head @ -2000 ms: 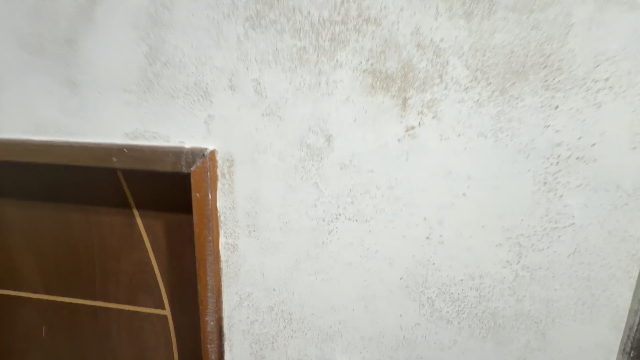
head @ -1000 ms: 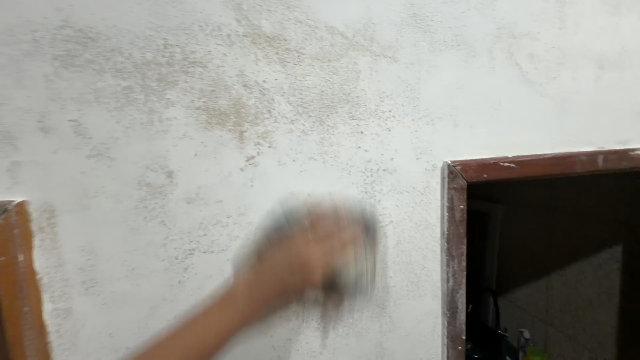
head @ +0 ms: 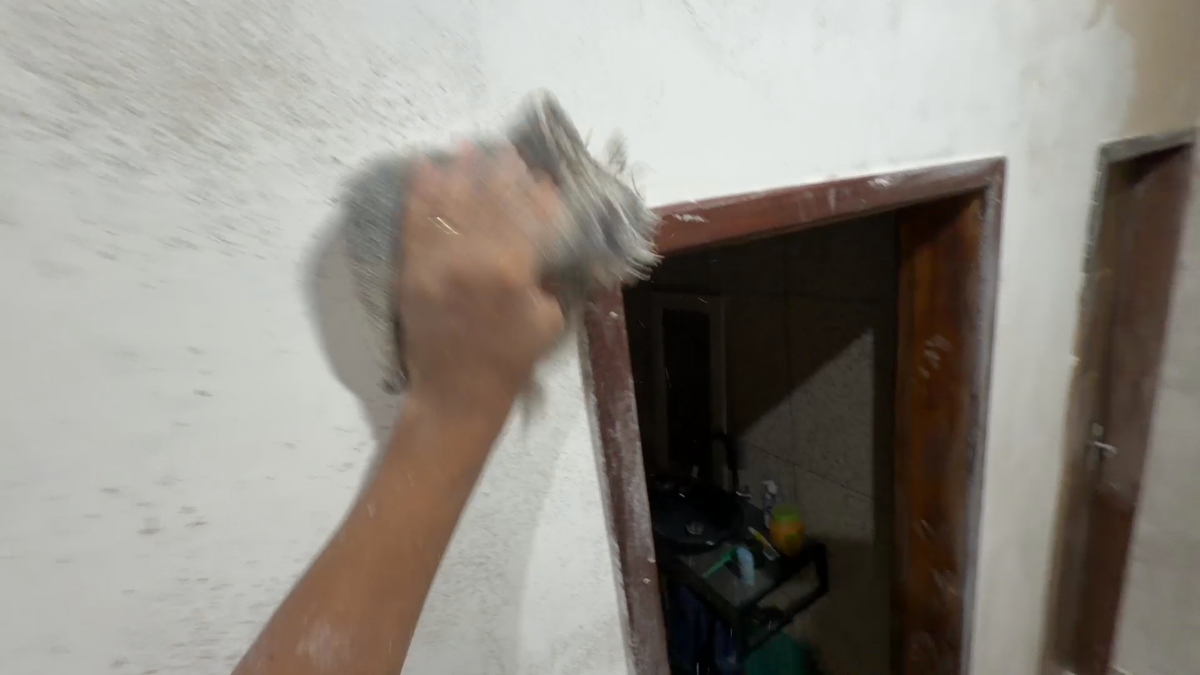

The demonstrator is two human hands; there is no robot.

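Note:
My left hand (head: 473,281) grips a bunched grey, frayed cloth (head: 595,211), blurred by motion. Its back faces me, and the cloth sticks out on both sides of the fingers. Behind it stands the white, patchy wall (head: 187,375), with the hand's shadow on it. The cloth's right end overlaps the upper left corner of a reddish-brown wooden door frame (head: 797,204); whether it touches the wall or frame I cannot tell. My right hand is out of view.
Through the doorway, a dark basin (head: 694,516) and a yellow container with a green lid (head: 786,530) rest on a black-framed stand (head: 750,595). Farther right is a brown door (head: 1125,403) with a metal handle (head: 1099,444).
The view has swung right, bringing the whole doorway top and a second door into sight. My left hand, absent two seconds ago, appears with the cloth one second ago and is now higher against the wall.

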